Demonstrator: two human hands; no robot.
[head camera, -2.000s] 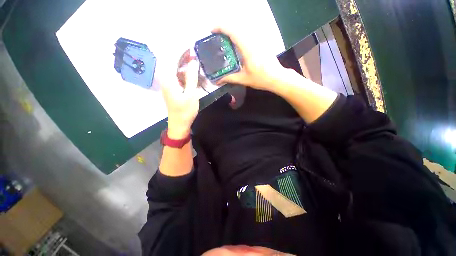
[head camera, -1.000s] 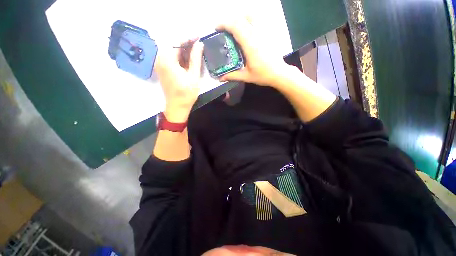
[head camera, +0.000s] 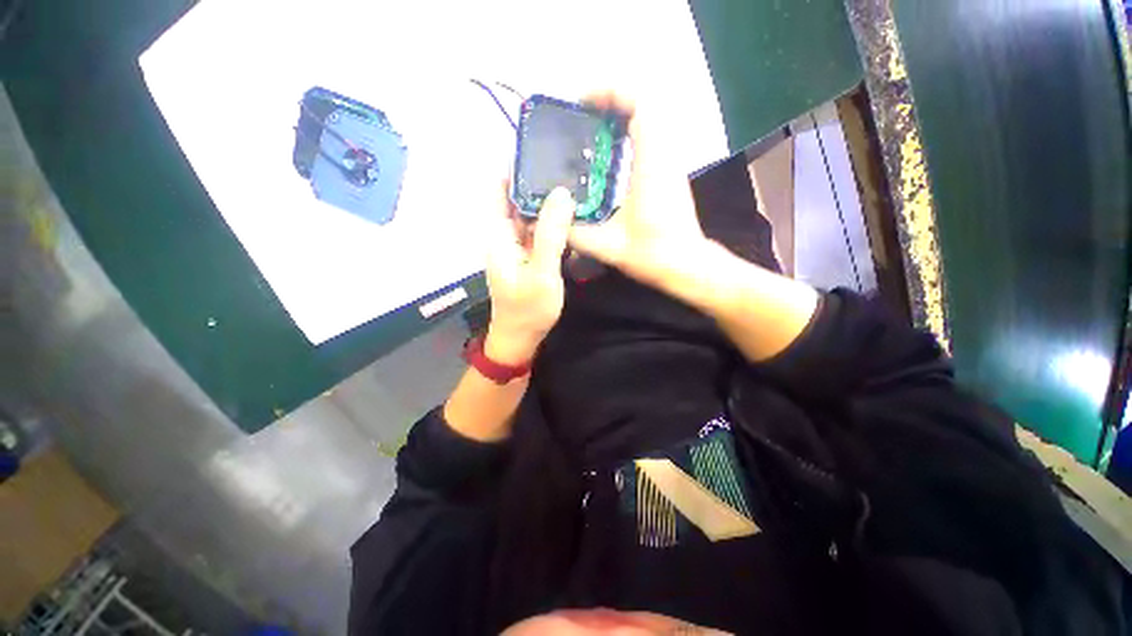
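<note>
A blue-grey housing holding a green circuit board (head camera: 601, 168) with a black square (head camera: 554, 143) on it is held above the white sheet's near edge. My left hand (head camera: 531, 267) grips it from below left, its thumb on the board's lower edge. My right hand (head camera: 646, 199) holds its right side, fingers at the upper right corner. A thin black wire (head camera: 497, 96) sticks out from the housing's upper left. A blue-grey back cover (head camera: 372, 186) with a dark round centre lies on the sheet to the left, against another dark-edged part.
The white sheet (head camera: 248, 137) lies on a green bench top (head camera: 267, 373). A small white strip (head camera: 443, 302) is at the bench's near edge. A paint-chipped metal edge (head camera: 916, 211) and a green surface (head camera: 1018, 224) are at the right. A cardboard box (head camera: 56, 528) is low at the left.
My left hand has moved right from beside the housing and now grips its lower edge. The wire now extends visibly from the housing's upper left. The view has shifted slightly.
</note>
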